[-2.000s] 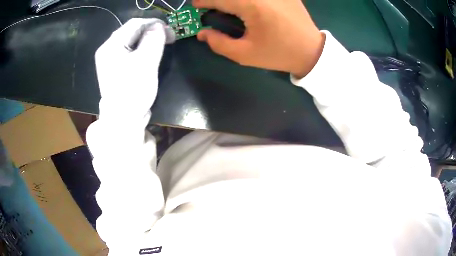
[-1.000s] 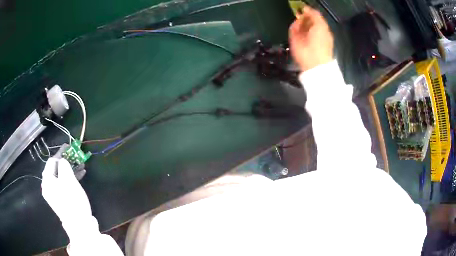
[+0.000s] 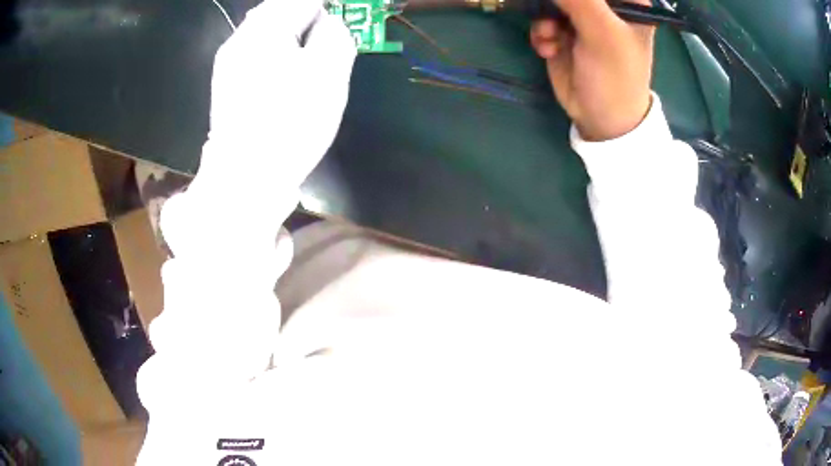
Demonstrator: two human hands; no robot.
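My gloved left hand (image 3: pixel 290 68) is at the top left of centre and holds a small green circuit board (image 3: pixel 369 25) by its left side. My bare right hand (image 3: pixel 597 73) grips a black soldering iron (image 3: pixel 538 7), cut off by the top edge. Its metal shaft points left toward the board. The tip is at the board's right side; whether it touches I cannot tell. A brown lead reaches the board's right edge. Blue and brown leads (image 3: pixel 465 82) of a black cord lie between my hands. Thin solder wire (image 3: pixel 223 14) shows above the glove.
An open brown cardboard box (image 3: pixel 41 191) stands low at the left. Black power cords (image 3: pixel 729 214) lie in a pile right of my right forearm. A black block with a yellow patch (image 3: pixel 799 171) is at the far right. Bagged parts (image 3: pixel 791 400) show at the lower right.
My right hand has come back from the far side of the bench and now holds the soldering iron near the board. The view has swung left. My left hand still holds the board.
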